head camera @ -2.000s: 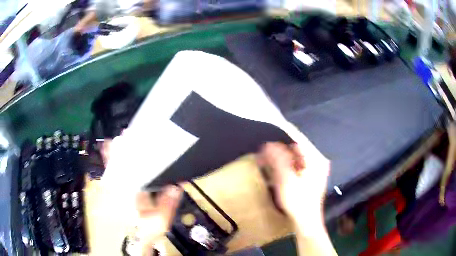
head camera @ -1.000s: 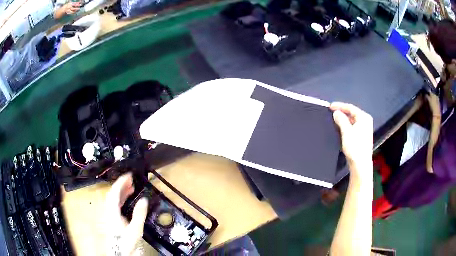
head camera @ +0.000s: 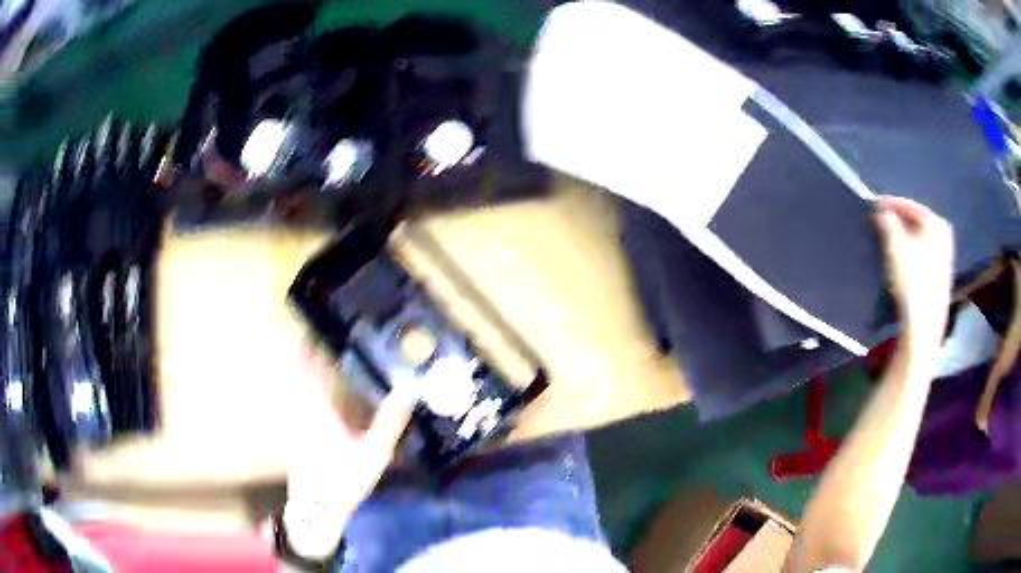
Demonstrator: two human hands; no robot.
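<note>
My right hand (head camera: 920, 252) pinches the right end of a large curved sheet (head camera: 644, 112), glossy white at its left, with a matte black area (head camera: 801, 229) and white margins at its right. The sheet hangs over the black mats. A black rectangular housing (head camera: 386, 297) with a round opening and a white disc (head camera: 450, 386) lies tilted on tan cardboard (head camera: 230, 347) in front of me. My left hand (head camera: 347, 448) grips its near left side, thumb over the edge near the disc. The image is blurred, so the fingers beneath the housing are hidden.
Several black housings (head camera: 386, 95) with white discs stand behind the cardboard. Stacked black panels (head camera: 84, 291) fill the left. Black mats (head camera: 700, 325) cover the right, with more units at the top right. A red item lies lower left; a red frame (head camera: 808, 461) and a person's purple clothing (head camera: 952, 448) show lower right.
My right hand first let the sheet swing out from over the work, then carried it further right. My left hand left the sheet and has taken the housing's near side. The view has tilted down.
</note>
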